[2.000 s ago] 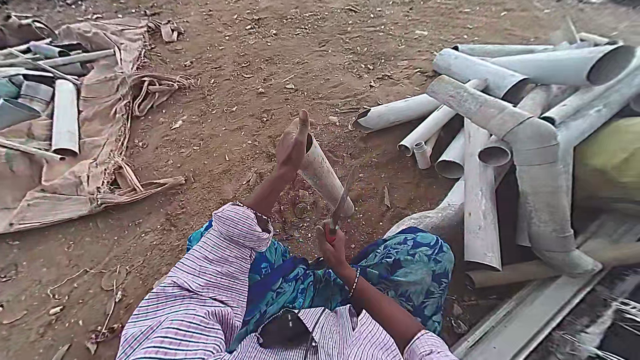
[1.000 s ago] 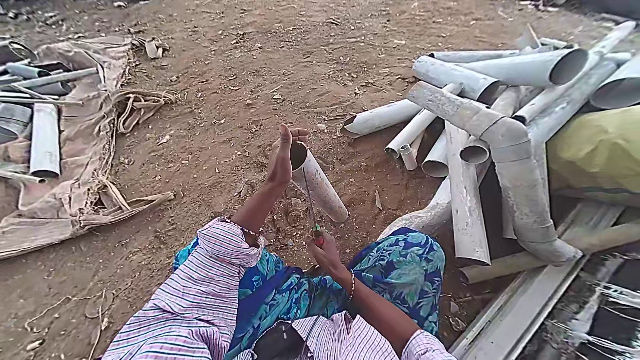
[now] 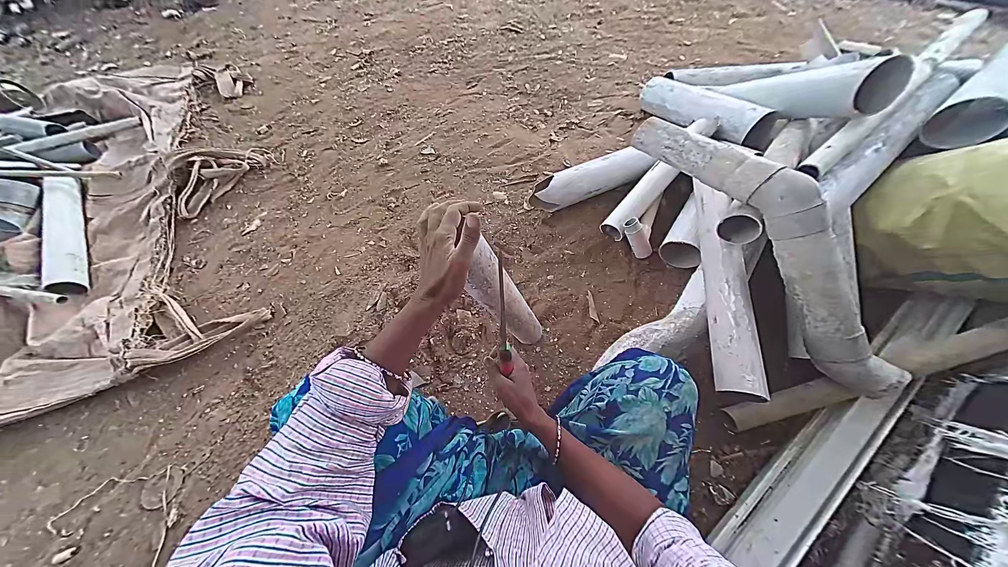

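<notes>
A short piece of grey plastic pipe (image 3: 512, 303) stands tilted on the soil in front of my knees. My left hand (image 3: 447, 250) is at its upper end, fingers bent over the rim and thumb raised; the palm side is partly hidden. My right hand (image 3: 516, 382) is closed around the red and green handle of a screwdriver-like tool (image 3: 502, 303). The tool's long thin metal shaft points up and lies in front of the pipe's side; whether it touches the pipe cannot be told.
At the right lies a heap of grey pipes with a jointed elbow pipe (image 3: 795, 205), beside a yellow-green sack (image 3: 937, 220). Long flat channel pieces (image 3: 819, 465) lie at the lower right. More pipe pieces (image 3: 64, 236) rest on a sackcloth sheet (image 3: 87, 331) at the left.
The pipe's open upper end, visible a second ago, is now covered by my left hand, whose fingers have bent over it. My right hand keeps the tool.
</notes>
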